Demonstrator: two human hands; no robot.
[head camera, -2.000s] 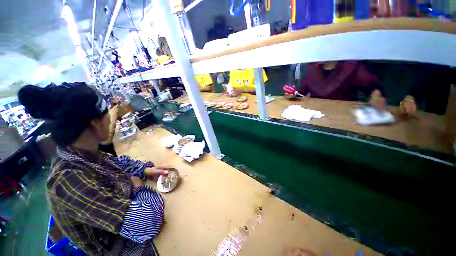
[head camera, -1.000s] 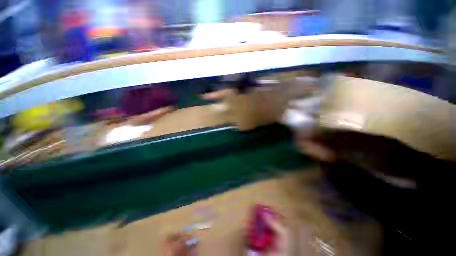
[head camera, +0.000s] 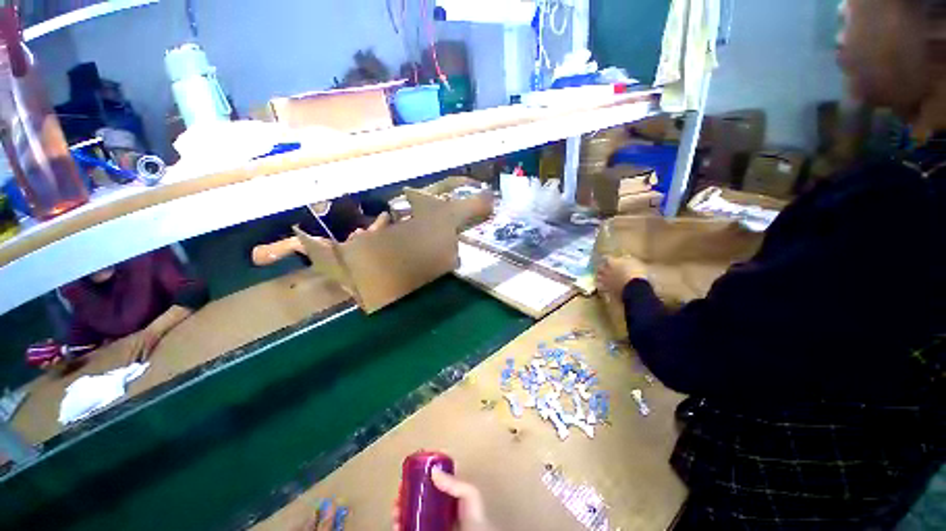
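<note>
My right hand (head camera: 469, 502) is at the bottom edge, partly cut off, closed around a dark red-pink squeeze bottle (head camera: 428, 487). The bottle's lower end and nozzle are not clearly seen. My left hand (head camera: 311, 522) is mostly cut off at the bottom edge, left of the bottle. Its fingertips hold a small metal fitting with a blue end (head camera: 332, 512). A loose pile of silver and blue fittings (head camera: 555, 386) lies on the tan bench beyond the bottle.
A person in dark clothing (head camera: 809, 311) stands at right, one hand at an open carton (head camera: 679, 254). Clear tape (head camera: 576, 498) is on the bench. Beyond lie the green belt (head camera: 207, 415), another carton (head camera: 399, 259), a white cloth (head camera: 102, 391) and seated workers. A white-framed shelf (head camera: 342, 176) crosses above.
The view has swung right, from the neighbour at left to the pile and the person at right. The red bottle and my hands have come into view at the bottom.
</note>
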